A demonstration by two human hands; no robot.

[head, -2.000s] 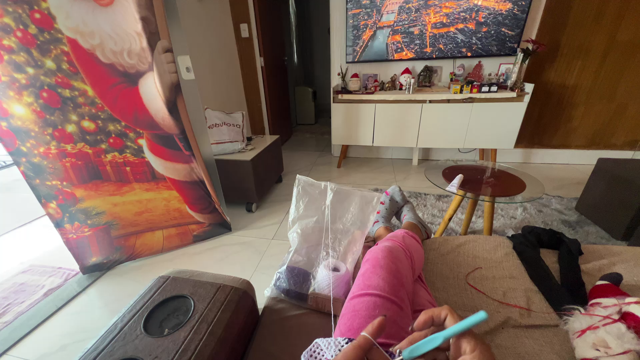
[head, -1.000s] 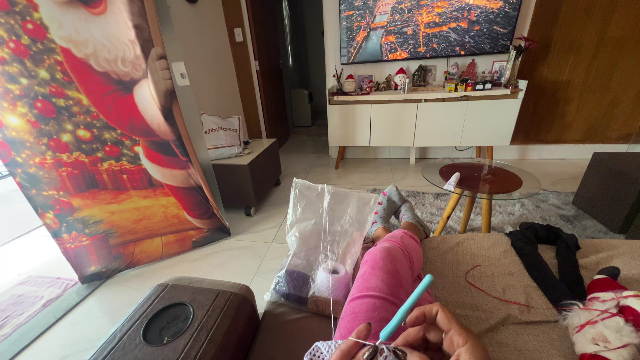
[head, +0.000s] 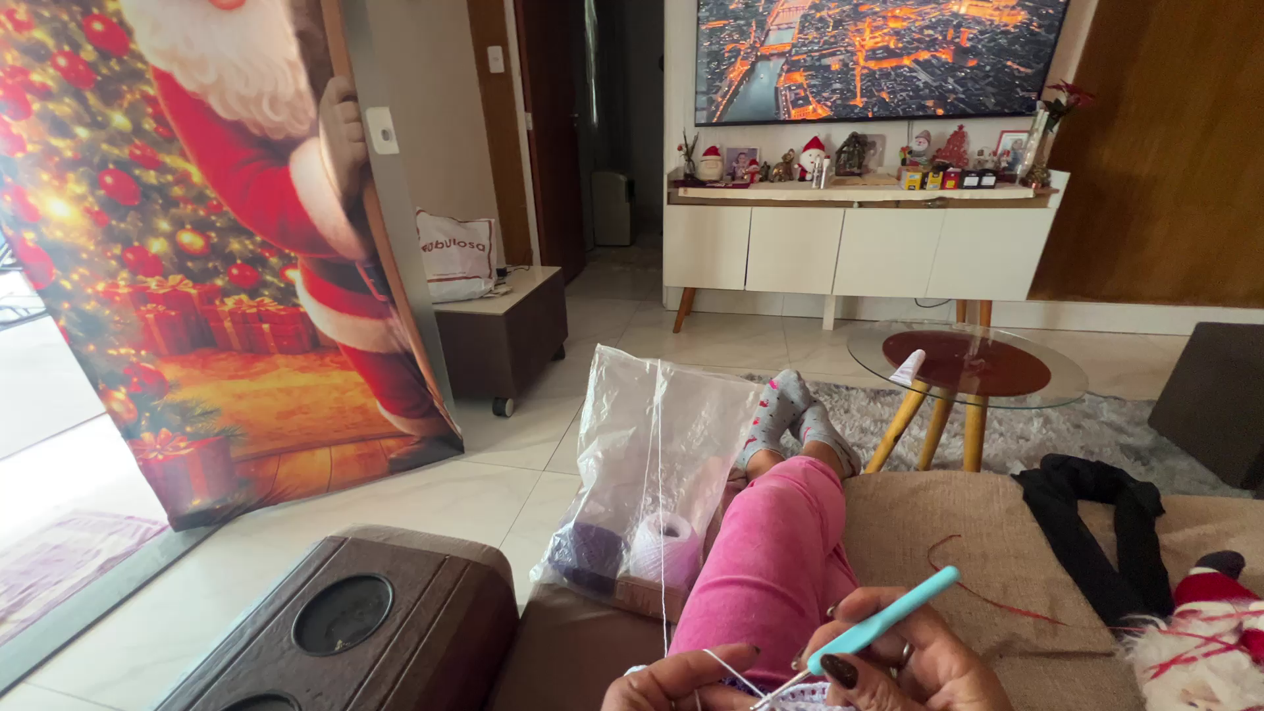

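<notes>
My right hand [head: 904,652] holds a crochet hook with a light blue handle [head: 884,620] between thumb and fingers, its metal tip down at the work. My left hand [head: 681,681] pinches the white crochet piece [head: 805,695] at the bottom edge, with white yarn over a finger; most of the piece is out of frame. The yarn strand [head: 660,474] runs up over a clear plastic bag [head: 627,434] beside my pink-clad legs [head: 775,553]. Inside the bag are a pale lilac yarn cone [head: 664,548] and a dark purple yarn ball [head: 591,555].
A brown armrest with cup holders [head: 395,602] stands at left. On the beige sofa [head: 928,513] lie black clothing [head: 1096,523], a red strand [head: 987,594] and a Santa doll [head: 1200,642]. Beyond are a glass-topped table [head: 968,365], a white cabinet [head: 859,247] and a television [head: 879,59].
The hook's handle has changed its tilt: nearly level two seconds ago, steep one second ago, slanting up to the right now. Both hands stay together at the crochet piece.
</notes>
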